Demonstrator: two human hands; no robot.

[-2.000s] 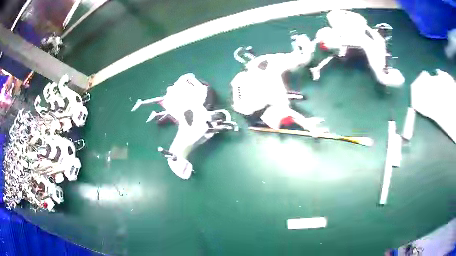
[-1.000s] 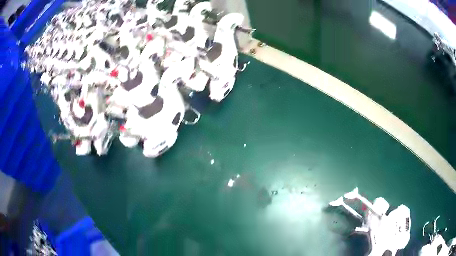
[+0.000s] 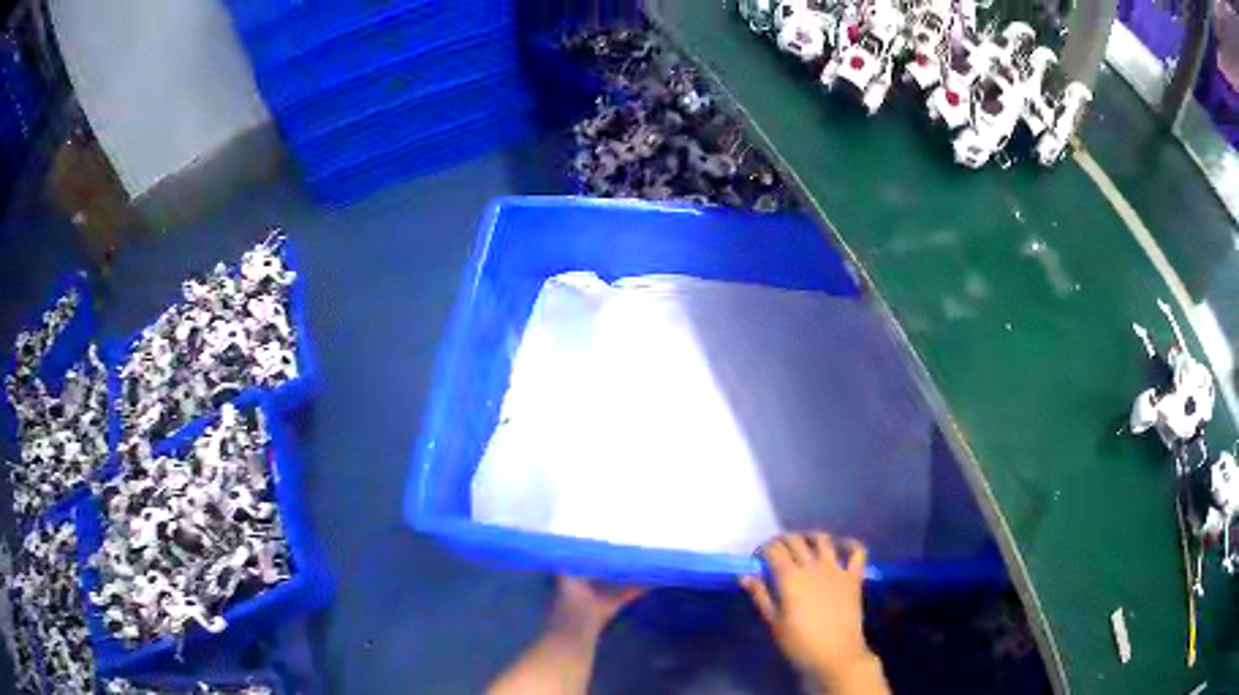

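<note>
A deep blue plastic crate (image 3: 449, 394) is below me beside the green bench, its right part under or behind the bench edge. A white liner sheet (image 3: 625, 421) covers its bottom, with a shadow over its right part. My right hand (image 3: 815, 597) is on the crate's near rim with its fingers over the edge. My left hand (image 3: 594, 597) is against the outside of the near wall, below the rim; its fingers are mostly hidden by the crate.
Crates packed with white toy bodies (image 3: 197, 523) stand on the floor at left. Stacked blue crates (image 3: 394, 95) and a white panel (image 3: 156, 82) are at the back. Dark-and-white parts (image 3: 666, 136) lie beyond the crate. The green bench (image 3: 951, 272) holds white bodies (image 3: 999, 102) and a thin rod (image 3: 1190, 597).
The view has swung left and down from the bench to the floor area. The lined crate and both hands have come into view; the bench bodies now show at the upper right.
</note>
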